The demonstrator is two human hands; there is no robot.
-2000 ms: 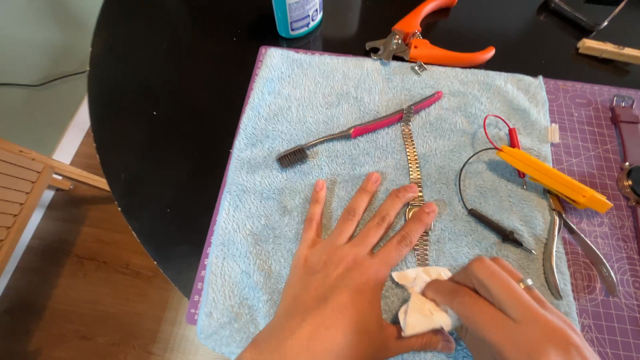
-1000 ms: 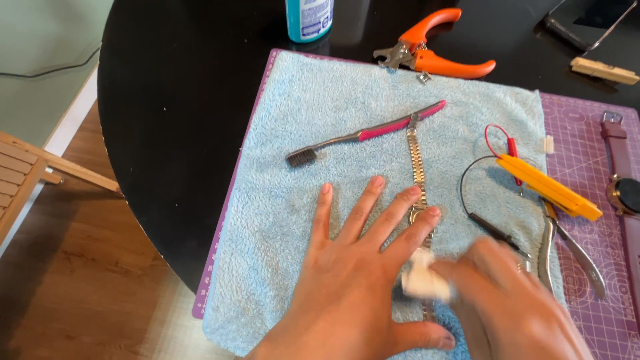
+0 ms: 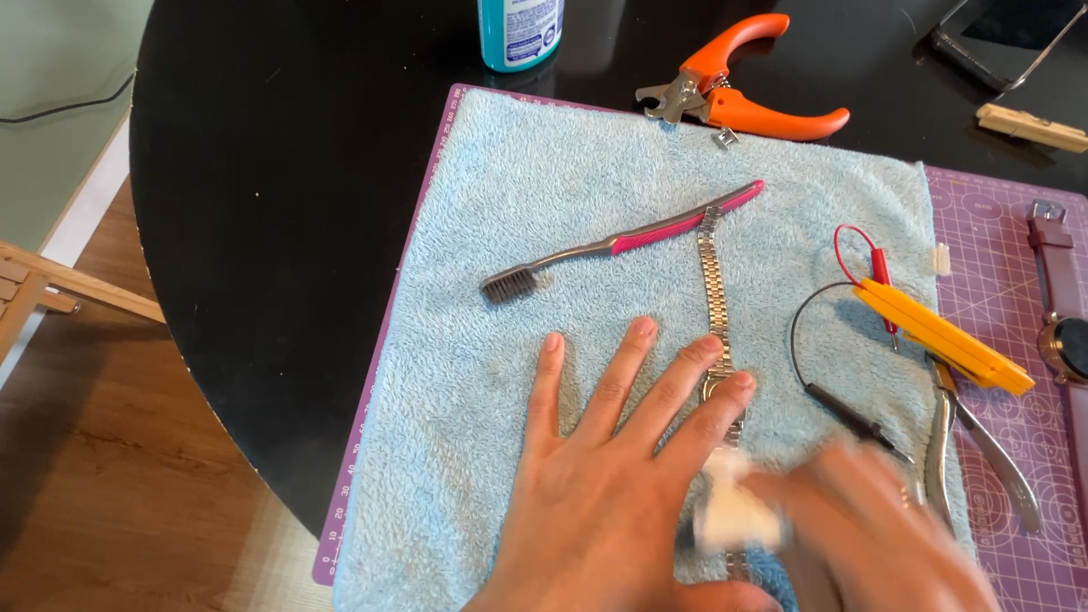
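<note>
A two-tone metal wristwatch [image 3: 716, 289] lies lengthwise on a light blue towel [image 3: 450, 374], its upper band end over the handle of a toothbrush [image 3: 654, 236] with dark bristles. My left hand [image 3: 612, 476] is spread flat on the towel, and its fingertips rest on the watch around the case, which they partly cover. My right hand [image 3: 875, 518], blurred, pinches a white cloth or tissue [image 3: 738, 506] against the lower part of the band.
Orange-handled nippers [image 3: 739, 81], a small metal piece [image 3: 727, 138] and a teal bottle [image 3: 520, 34] sit beyond the towel. At right are a yellow tester [image 3: 943, 331] with probes, metal pliers [image 3: 994, 459], a strapped watch [image 3: 1062, 340], a purple mat [image 3: 1003, 255] and a wooden clothespin [image 3: 1030, 127].
My right hand and the white cloth have shifted slightly along the lower band and are now blurred. My left hand stays on the watch.
</note>
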